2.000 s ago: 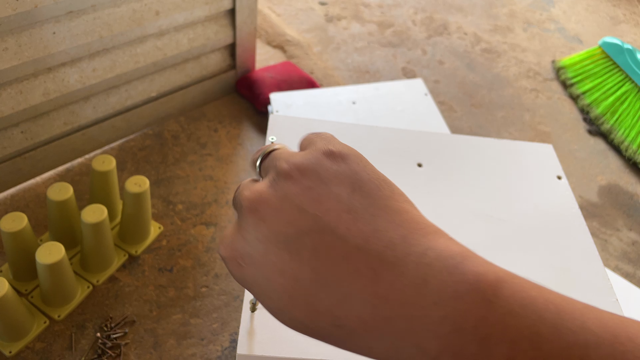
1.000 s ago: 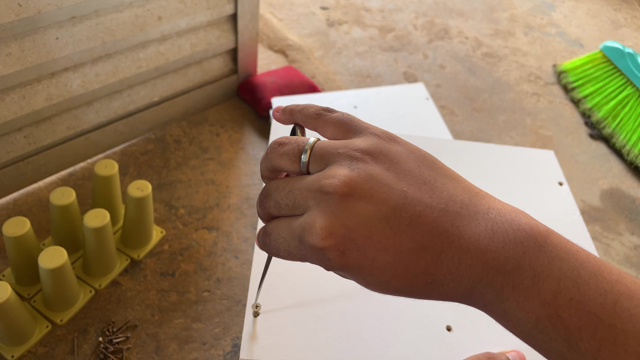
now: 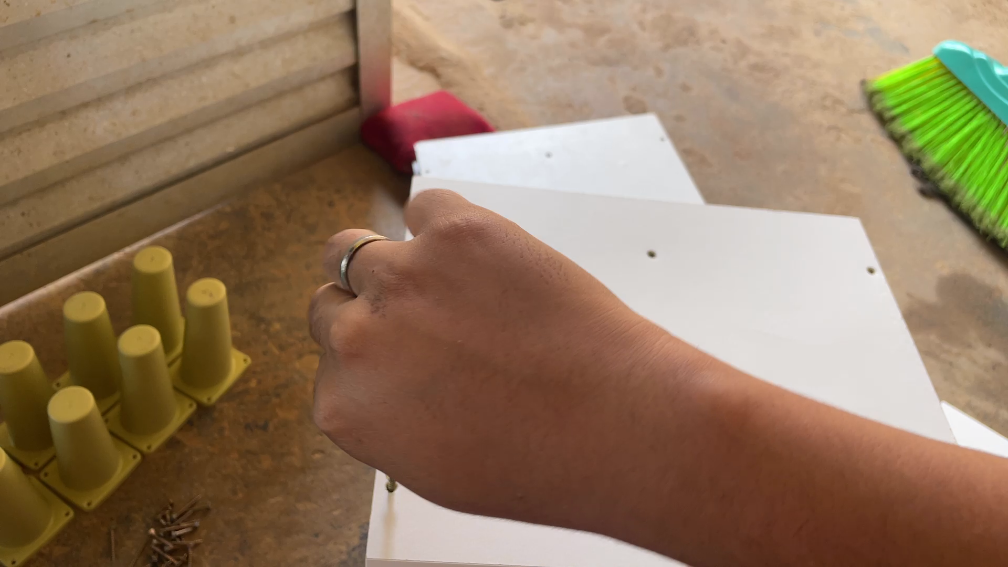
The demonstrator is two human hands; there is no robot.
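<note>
My right hand reaches in from the lower right, its fingers curled around a screwdriver that the hand now almost wholly hides. Below the knuckles, a brass-coloured screw stands at a hole near the left edge of a white panel; whether the screwdriver's tip touches it cannot be seen. More small holes show along the panel's far side. My left hand is out of view.
Several yellow tapered plastic legs with square bases stand at left, near loose screws. Behind the panel lie another white panel and a red cloth item, beside a slatted shutter. A green-bristled broom head is at far right.
My right hand has turned over the screw, hiding the screwdriver shaft that showed a second ago. A fingertip at the bottom edge then is now out of view.
</note>
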